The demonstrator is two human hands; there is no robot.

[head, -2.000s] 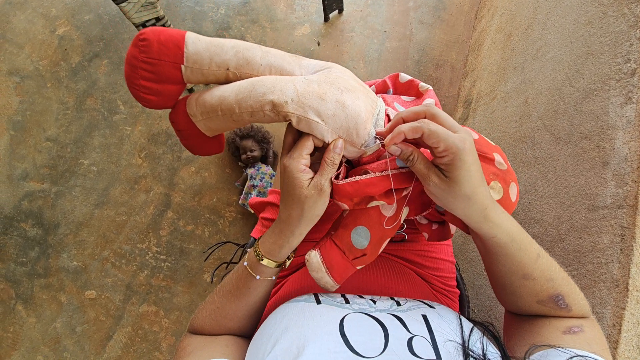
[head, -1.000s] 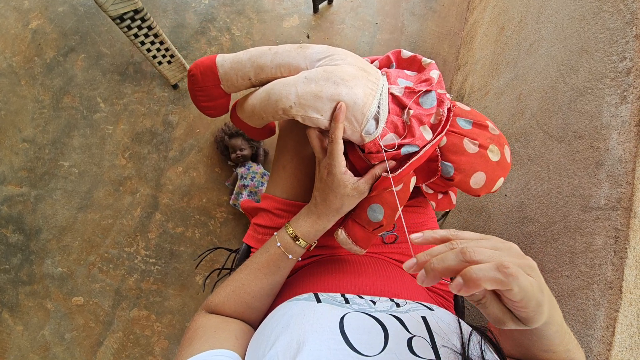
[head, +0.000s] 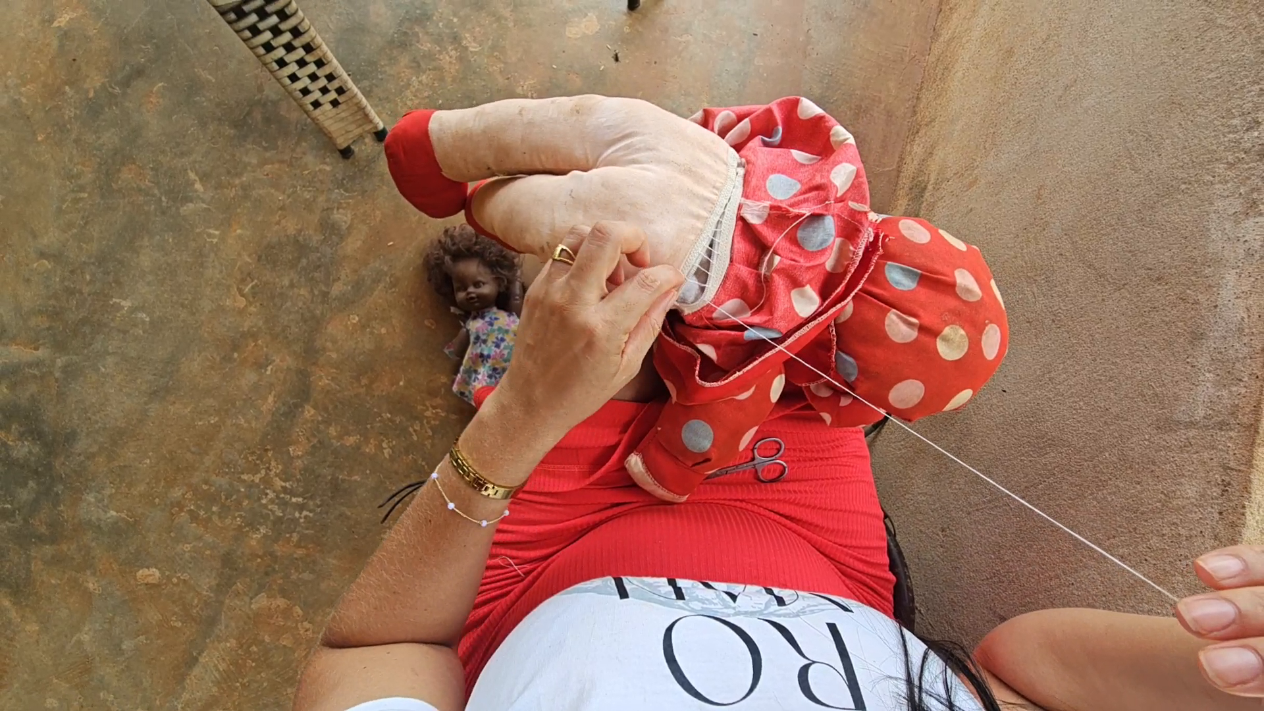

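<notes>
A stuffed cloth doll (head: 592,158) with red feet and a red polka-dot dress (head: 790,188) lies across my lap. My left hand (head: 592,306) pinches the doll's cloth at the waist seam, where white stitches cross a gap. White thread (head: 987,476) runs taut from that seam to my right hand (head: 1224,612), which is partly cut off at the right edge; its fingertips hold the thread end, and no needle can be made out. Small scissors (head: 765,460) rest on my red skirt beside the doll's sleeve.
A small dark-haired doll (head: 489,341) in a flowered dress is at the left, beyond my left wrist. A woven piece of furniture (head: 301,74) stands on the floor at the upper left. A rough wall or raised surface (head: 1096,247) is on the right.
My right hand has moved away from the doll to the far right, drawing the thread out long. My left hand has shifted onto the seam. The scissors have come into sight.
</notes>
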